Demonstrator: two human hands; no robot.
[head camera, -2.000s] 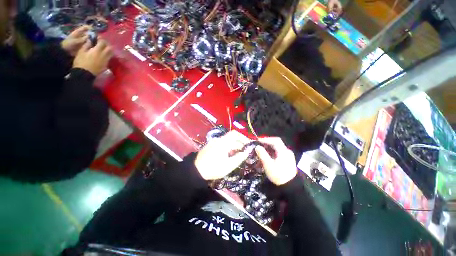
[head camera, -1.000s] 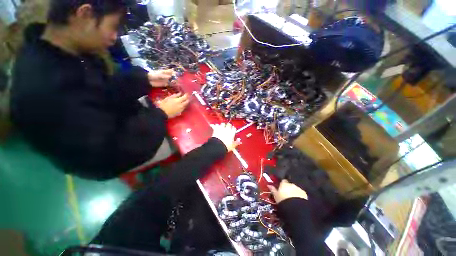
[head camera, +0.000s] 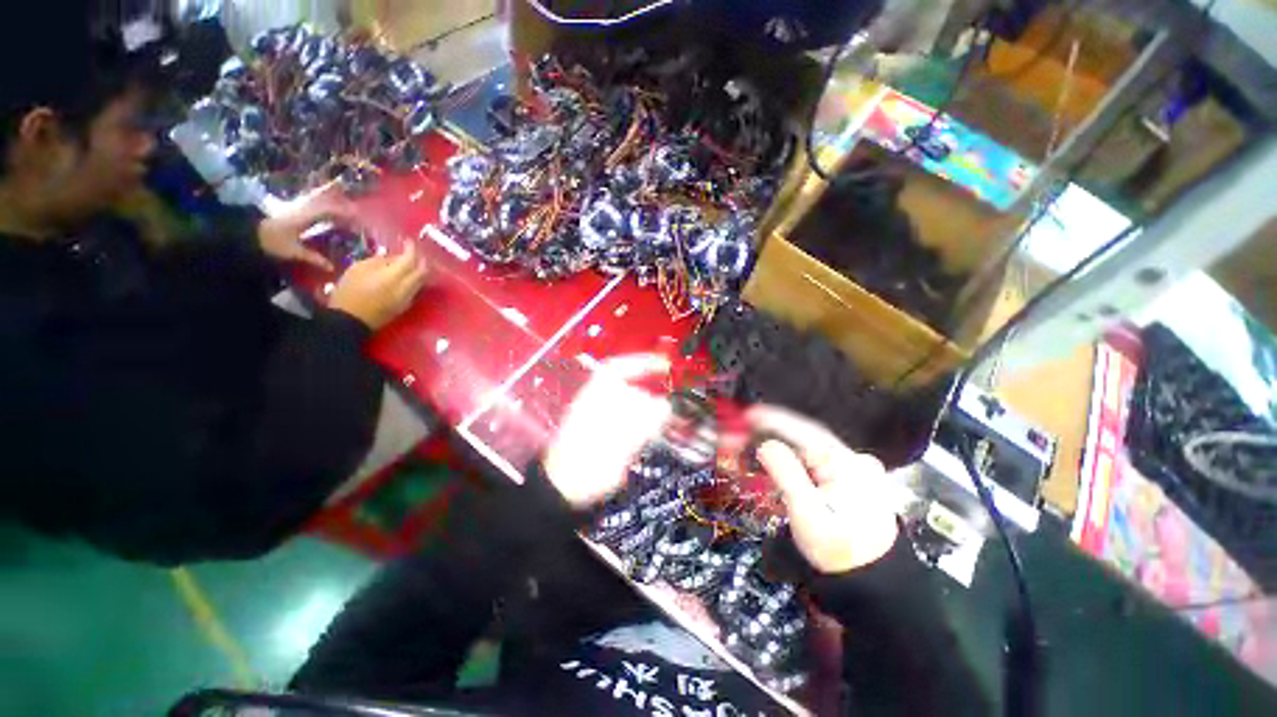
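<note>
My left hand (head camera: 605, 437) is blurred and bright, with its fingers around a dark ring unit (head camera: 686, 426) in front of my body. My right hand (head camera: 833, 493) is just to the right, thumb and fingers closed on a small black part (head camera: 756, 448); the blur hides its shape. The two hands are a little apart. Below them, an overlapping group of black-and-white ring units (head camera: 686, 549) with thin wires lies along the table edge by my body. A loose pile of small black parts (head camera: 791, 357) lies beyond my right hand.
A large heap of wired rings (head camera: 602, 196) covers the far red table (head camera: 511, 329). An open carton of black parts (head camera: 854, 301) stands beyond the loose pile. A coworker in black (head camera: 182, 392) works at left. A black cable (head camera: 997, 511) hangs at right, near a white-and-black box (head camera: 1001, 434).
My left hand has come back from the middle of the table and now holds a ring unit. My right hand has lifted from beside the loose pile with a black part. The camera view has shifted.
</note>
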